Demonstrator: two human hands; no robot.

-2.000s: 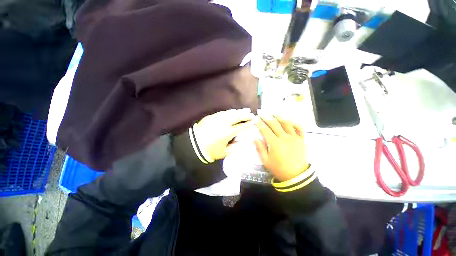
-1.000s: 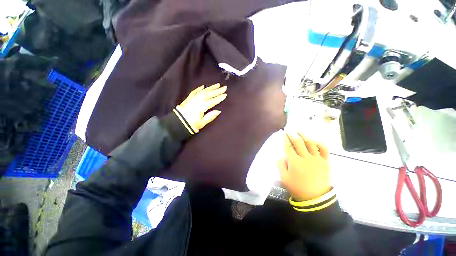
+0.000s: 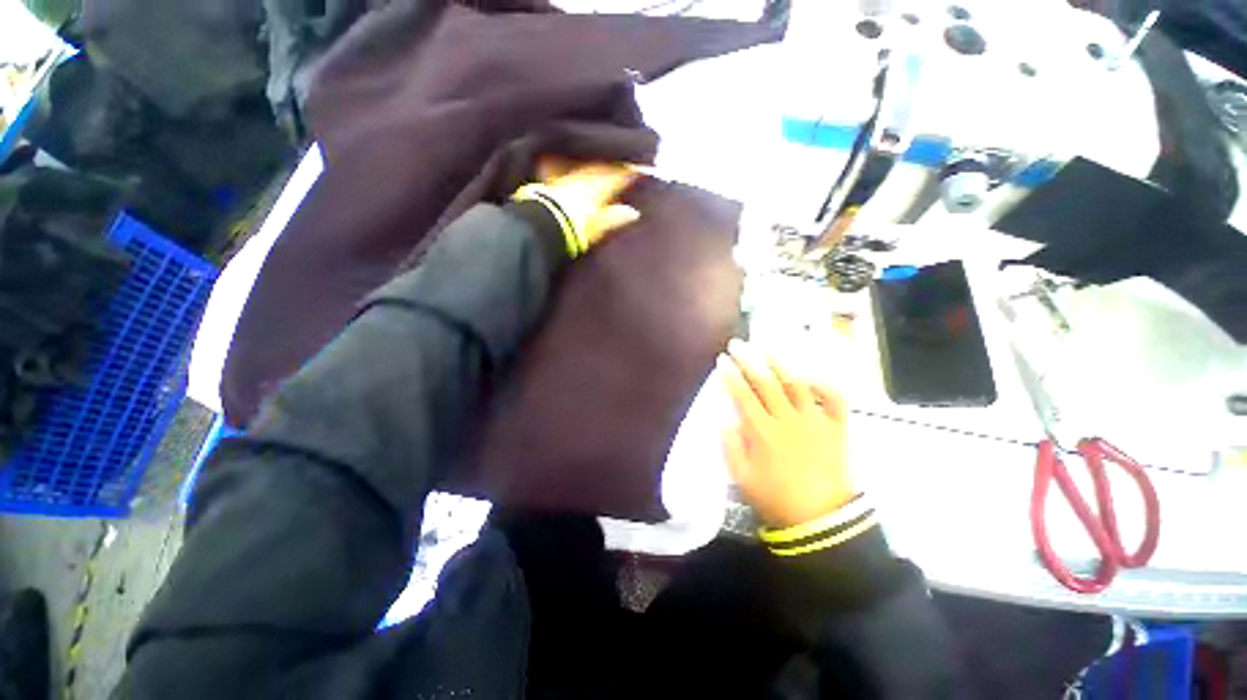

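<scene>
A dark maroon garment panel (image 3: 602,356) lies limp over the left part of the white table, its right edge by the needle area of the white sewing machine (image 3: 1012,82). My left hand (image 3: 591,200) is on the panel's upper part beside a raised fold; its fingertips are blurred, and I cannot tell whether they pinch the cloth. My right hand (image 3: 786,438) lies with fingers a little apart on the white surface at the panel's lower right edge, fingertips close to the edge. Glare hides the white edge strip there.
A black smartphone (image 3: 935,334) lies right of the needle area. Scissors with red handles (image 3: 1094,513) lie near the table's front edge. Black fabric strips (image 3: 1121,226) hang at the right. A blue lattice crate (image 3: 103,376) stands on the floor at the left, with dark fabric piles behind it.
My left hand has moved forward, up the panel to the fold. The folded flap with the white edge has been turned over. My right hand has stayed by the panel's lower right edge.
</scene>
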